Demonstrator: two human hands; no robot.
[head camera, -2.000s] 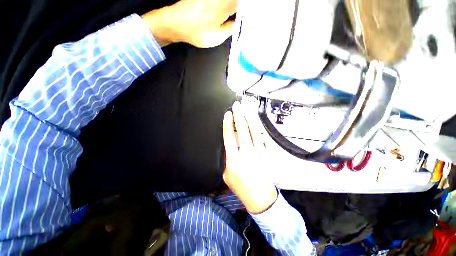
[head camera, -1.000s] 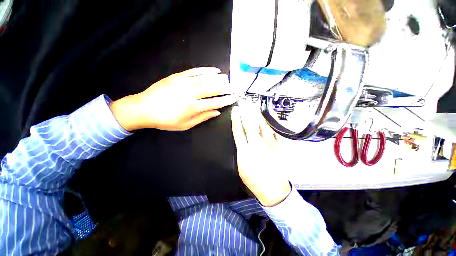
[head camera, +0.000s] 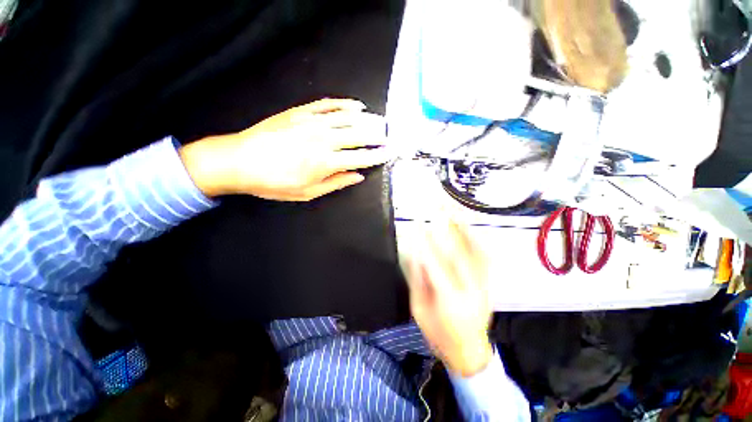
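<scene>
A large black cloth (head camera: 297, 255) covers the left and centre, its straight right edge along the white table. My left hand (head camera: 309, 152) lies flat on the cloth, palm down, fingertips at the cloth's edge beside the needle area. My right hand (head camera: 449, 288) is blurred, over the white table just right of the cloth edge; whether it touches the cloth I cannot tell. The white sewing machine head (head camera: 478, 66) with a blue stripe stands at the upper right. The needle and presser foot are too small and washed out to tell.
Scissors with dark red handles (head camera: 575, 241) lie on the table (head camera: 519, 288) right of my right hand. Small brassy pieces (head camera: 655, 236) lie beyond them. A tan block (head camera: 584, 41) sits on the machine. A blue basket (head camera: 122, 368) is at the lower left; dark cloth (head camera: 594, 354) is below the table.
Over two seconds my left hand has come down from the upper cloth to the needle area. My right hand has since moved back from there, toward me and slightly right.
</scene>
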